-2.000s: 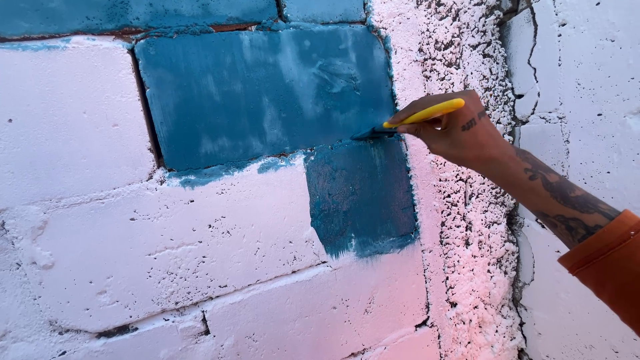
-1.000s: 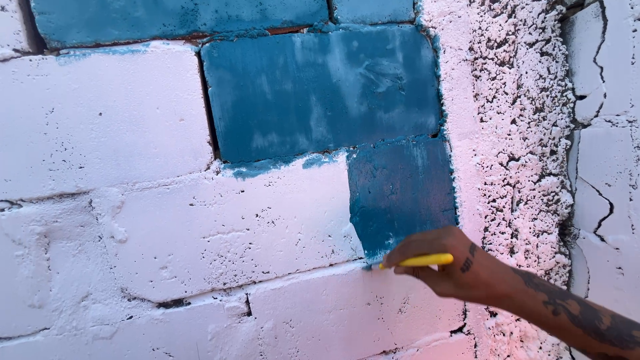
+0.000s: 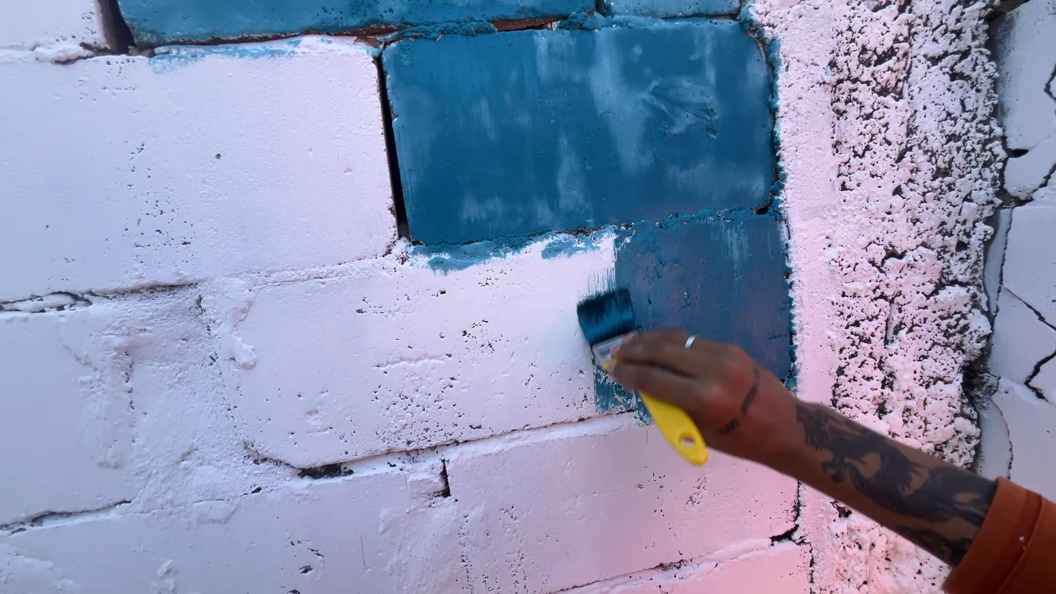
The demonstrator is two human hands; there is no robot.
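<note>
My right hand [image 3: 701, 388] is closed around a flat paintbrush [image 3: 612, 330] with a yellow handle and a metal ferrule. Dark blue paint coats its bristles, which lie against the wall at the left edge of a blue patch [image 3: 714, 289]. That patch covers the right part of a pale block [image 3: 429, 355]; the rest of the block's face is pale pinkish white, with blue smears along its top edge. Directly above is a block painted blue [image 3: 577, 124], with lighter streaks. My left hand is out of view.
Rough, lumpy mortar [image 3: 907, 206] runs down the wall right of the blue blocks. Beyond it stands a cracked pale wall section [image 3: 1023, 330]. A dark open joint [image 3: 394, 157] separates the upper blocks. More pale blocks [image 3: 190, 173] extend left and below.
My right hand with the brush has gone from the patch's top edge to its lower edge, then up to its left side. The brush is now turned with its bristles pointing upward.
</note>
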